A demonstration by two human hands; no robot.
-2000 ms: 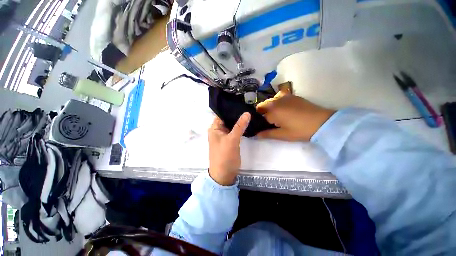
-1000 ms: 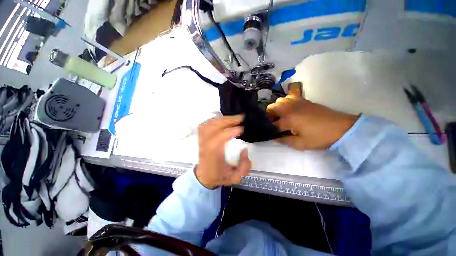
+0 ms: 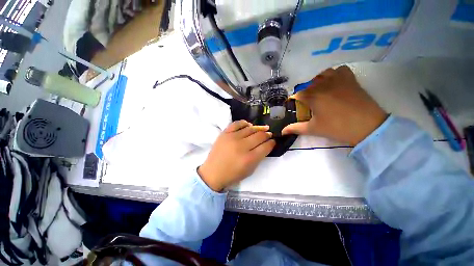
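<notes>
A black knit piece lies under the presser foot of the sewing machine. A white cloth with a thin dark trim spreads to its left. My left hand has its fingers together, fingertips holding the black piece down just in front of the foot. My right hand is arched right of the foot. Its thumb is at the black piece's right edge and its fingers reach behind the tan block; the fingertips are partly hidden.
The machine head stands over the work. Snips or pens and a dark flat object lie at right. A grey box and pale green cylinder stand at left. Black and white pieces hang lower left; others are behind.
My left hand has come down from above the cloth onto the black piece. My right hand has moved up and arched around the tan block. The black piece lies flatter, and the camera view has shifted.
</notes>
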